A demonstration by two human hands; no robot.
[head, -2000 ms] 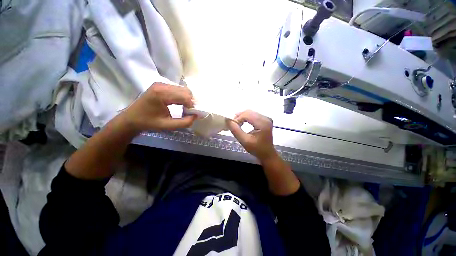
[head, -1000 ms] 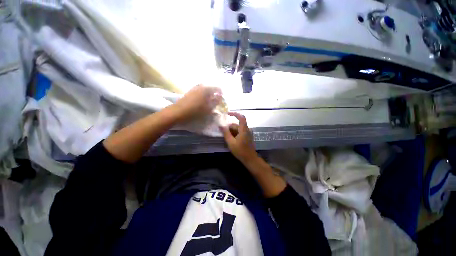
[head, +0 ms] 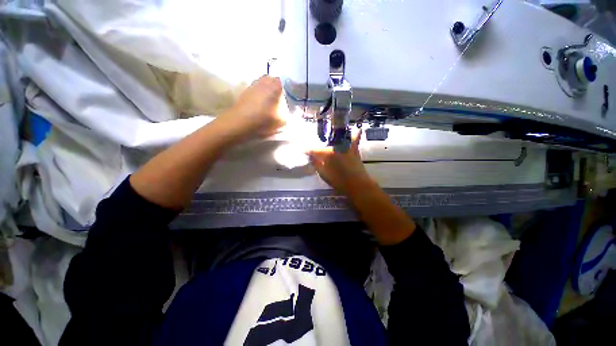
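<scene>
An off-white cloth garment (head: 101, 94) lies heaped on the left of the sewing table and runs toward my left hand. My left hand (head: 260, 108) is at the left end of the sewing machine head, its fingertips lost in lamp glare. My right hand (head: 338, 162) is just below the metal parts at the head's left end, its fingers near the small washed-out piece of cloth (head: 292, 155). The sewing machine (head: 405, 61) reaches over the right hand's fingertips. Glare hides the grip of both hands and the needle.
The table's grey, ruler-marked front edge (head: 270, 205) runs below my hands. A pale crumpled cloth heap (head: 476, 260) hangs below the table at the right. A small blue patch (head: 39, 128) shows among the cloth at the far left. A thread runs down the machine's front.
My hands have moved up to the machine's left end with the small cloth, from the table's front edge. The head view has shifted, so the machine appears larger and nearer.
</scene>
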